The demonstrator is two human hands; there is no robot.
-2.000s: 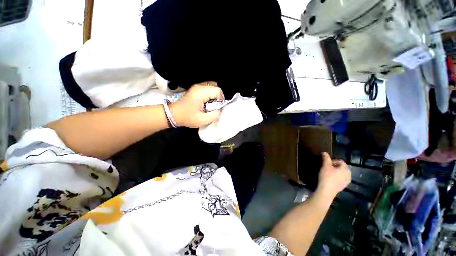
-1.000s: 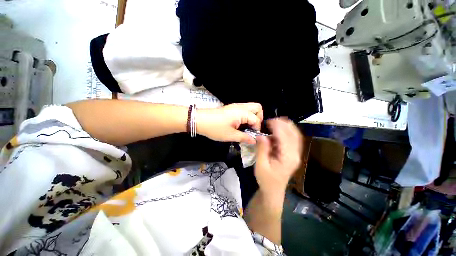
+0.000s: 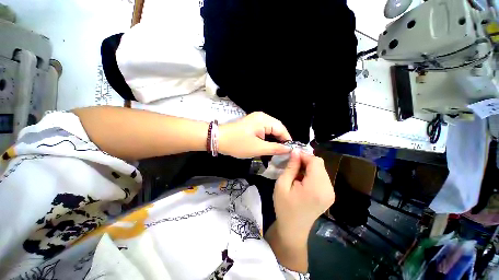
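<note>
The white fabric piece (image 3: pixel 278 164) is pinched between both hands at the near edge of the black garment (image 3: pixel 279 54). My left hand (image 3: pixel 253 135) comes from the left, thumb and index finger closed on the fabric's upper edge. My right hand (image 3: pixel 304 188) is just right of and below it, fingertips on the same edge, nearly touching the left fingertips. A needle or thread cannot be made out at the fingertips. The black garment lies as a large dark mass on the table beyond the hands.
A white cloth with black edge (image 3: pixel 164 65) lies left of the garment. A sewing machine (image 3: pixel 443 54) stands at right, scissors (image 3: pixel 434 128) near it, a white cloth (image 3: pixel 462 164) hanging beside. Another machine (image 3: pixel 27 82) is at far left. An open cardboard box (image 3: pixel 355 183) is below right.
My right hand came in from the far lower right to the fabric at my left fingertips and is now steadier there. The garment and table have shifted right and slightly down in view.
</note>
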